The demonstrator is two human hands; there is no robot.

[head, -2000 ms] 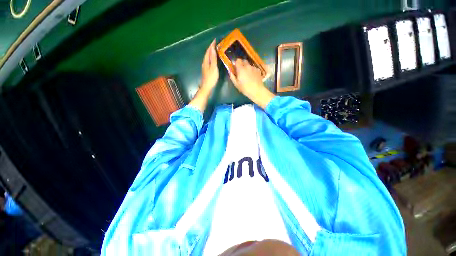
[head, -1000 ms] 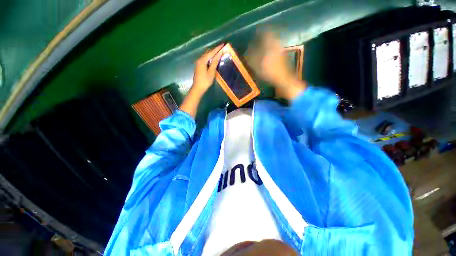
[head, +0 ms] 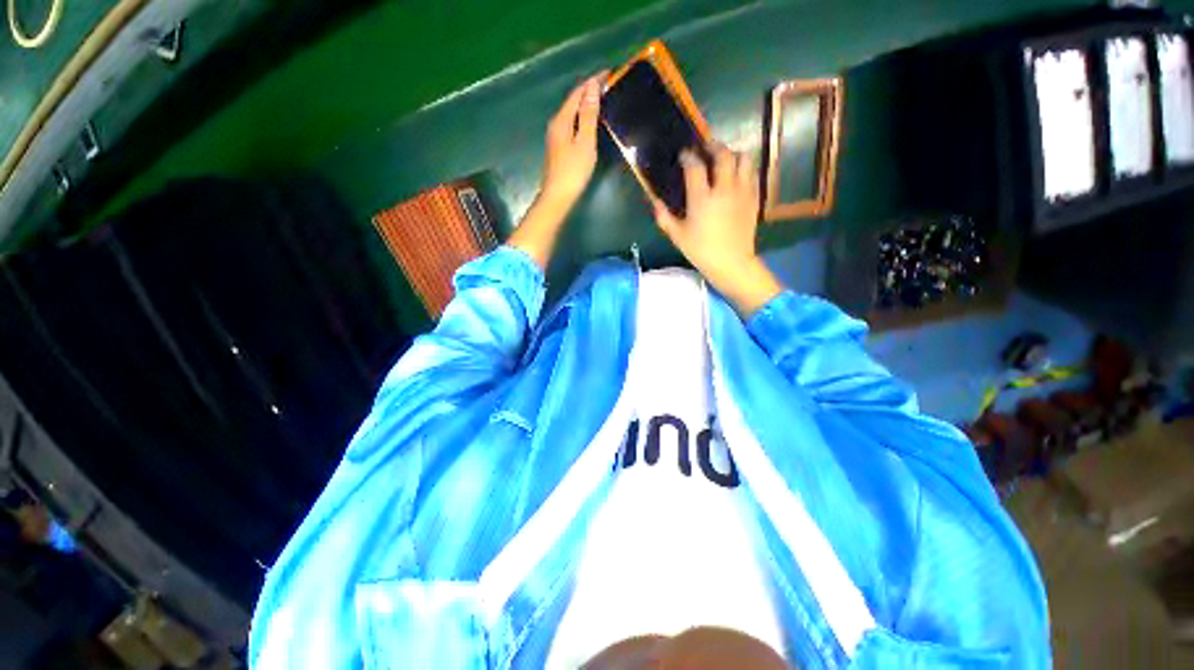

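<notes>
A glossy black panel [head: 644, 128] lies tilted over an orange frame jig [head: 673, 71], whose border shows along its upper and right edges. My left hand [head: 572, 147] holds the left side of the jig, fingers along its edge. My right hand [head: 716, 210] is at the lower right end of the panel, fingertips on it and the thumb at its lower edge. An empty frame [head: 801, 149] with green bench showing through lies to the right. A striped orange-brown stack of jigs [head: 436, 247] lies to the left.
A black compartment tray [head: 1029, 131] with white-faced panels [head: 1065, 124] is at the upper right. Below it is a box of small dark shiny parts [head: 931, 263]. Floor stacks [head: 1057, 425] stand at the lower right. Black cloth [head: 197, 340] fills the left side.
My right hand was blurred near the empty frame and is now back at the held jig. The black panel, earlier inside the border, now covers part of it.
</notes>
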